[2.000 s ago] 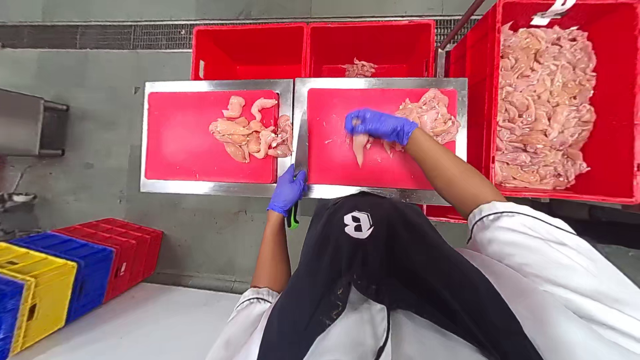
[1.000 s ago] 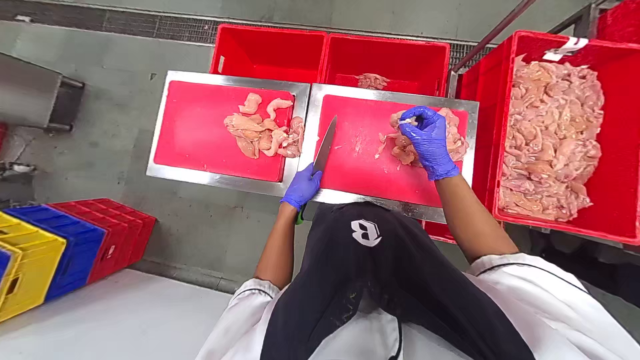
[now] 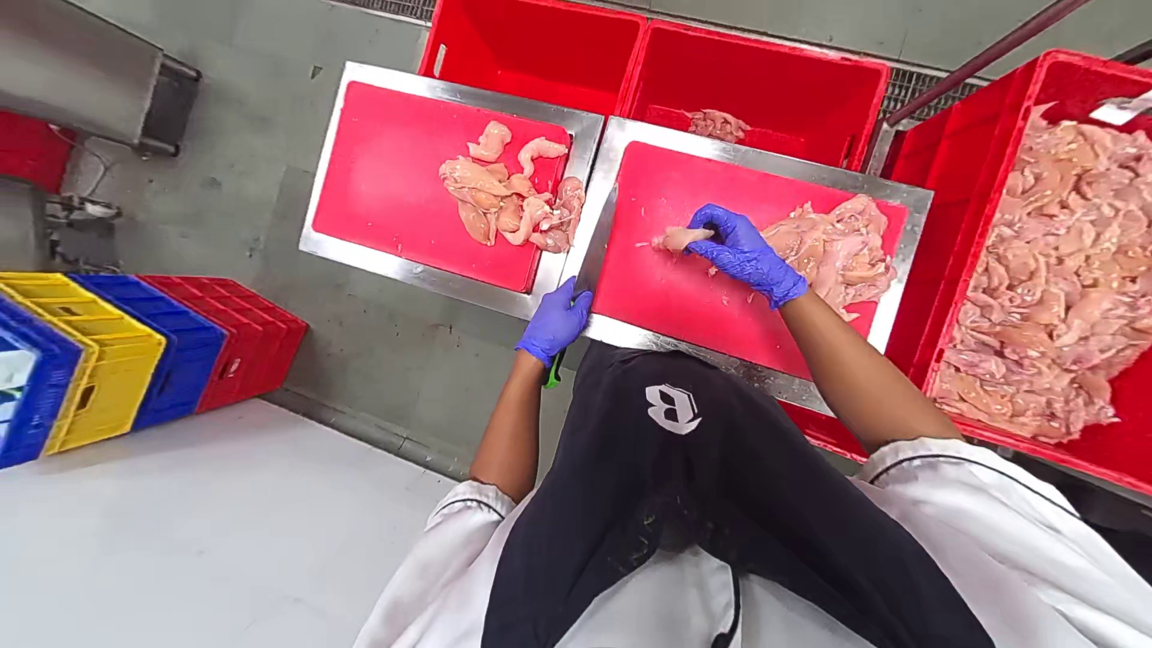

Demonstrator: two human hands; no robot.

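My left hand (image 3: 556,322), in a blue glove, is closed around the green handle of a knife (image 3: 600,236) whose blade points up along the left edge of the right red cutting board (image 3: 657,297). With its gloved fingertips my right hand (image 3: 745,252) pinches a small piece of raw poultry meat (image 3: 681,238) over that board. Just right of this hand lies a pile of raw meat pieces (image 3: 832,247). On the left red cutting board (image 3: 387,180) more pieces of raw meat (image 3: 486,193) are gathered toward the right side.
Both boards sit in metal frames. Behind them stand two red crates, the left (image 3: 540,54) and the right (image 3: 765,81), the latter holding some meat (image 3: 717,124). A large red bin (image 3: 967,225) full of meat is at the right. Blue, yellow and red crates (image 3: 256,337) stand at the left.
My right hand has moved left from the meat pile and now holds a piece over the board. The knife blade, which slanted over the board's edge one second ago, now lies close along it.
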